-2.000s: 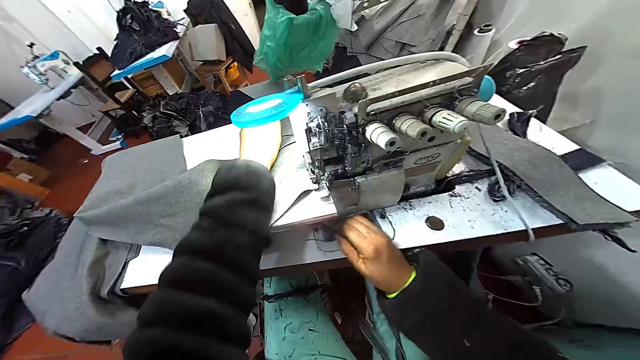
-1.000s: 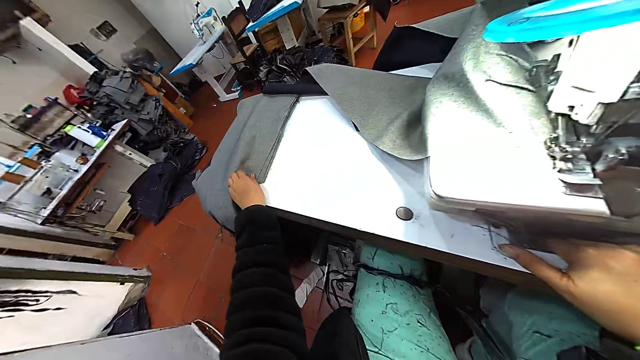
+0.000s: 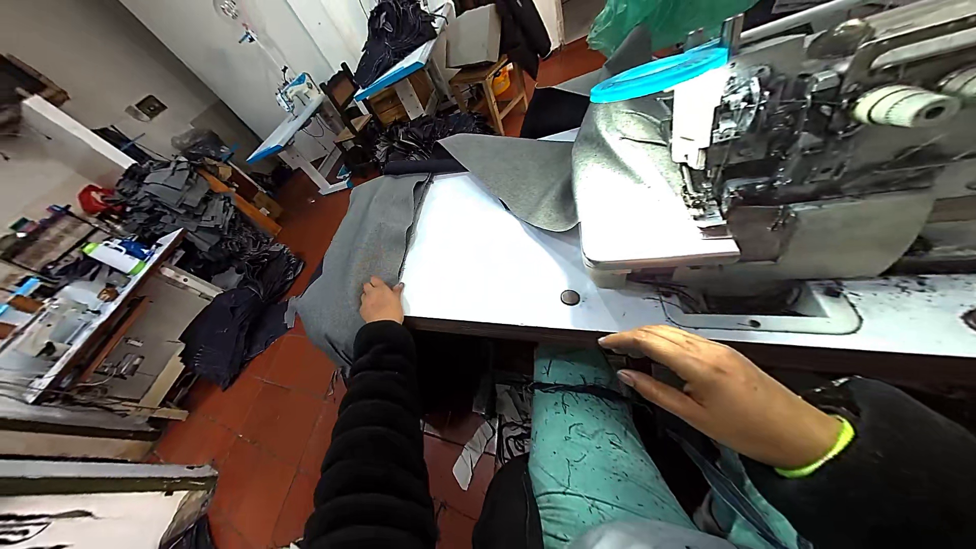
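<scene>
My left hand (image 3: 381, 301) rests on a grey fabric piece (image 3: 362, 244) that drapes over the left end of the white sewing table (image 3: 480, 252); whether the fingers pinch it cannot be told. My right hand (image 3: 709, 389), with a yellow-green band at the wrist, is held over my lap just below the table's front edge, thumb and fingers apart and nothing between them. Above it stands an overlock sewing machine (image 3: 823, 152) with a blue ring-shaped guard (image 3: 659, 72). Another grey fabric piece (image 3: 526, 179) lies on the table and runs up beside the machine's needle area.
Green cloth (image 3: 587, 450) covered in thread scraps lies over my lap. Dark fabric heaps (image 3: 236, 328) lie on the tiled floor at left. Beyond are another sewing machine (image 3: 299, 95), a wooden stool (image 3: 496, 91) and a side table (image 3: 145, 282) with a bottle.
My left hand, earlier in front of the machine, is now at the table's left end on the grey fabric. My right hand has come away from the machine's front edge. The view has swung left.
</scene>
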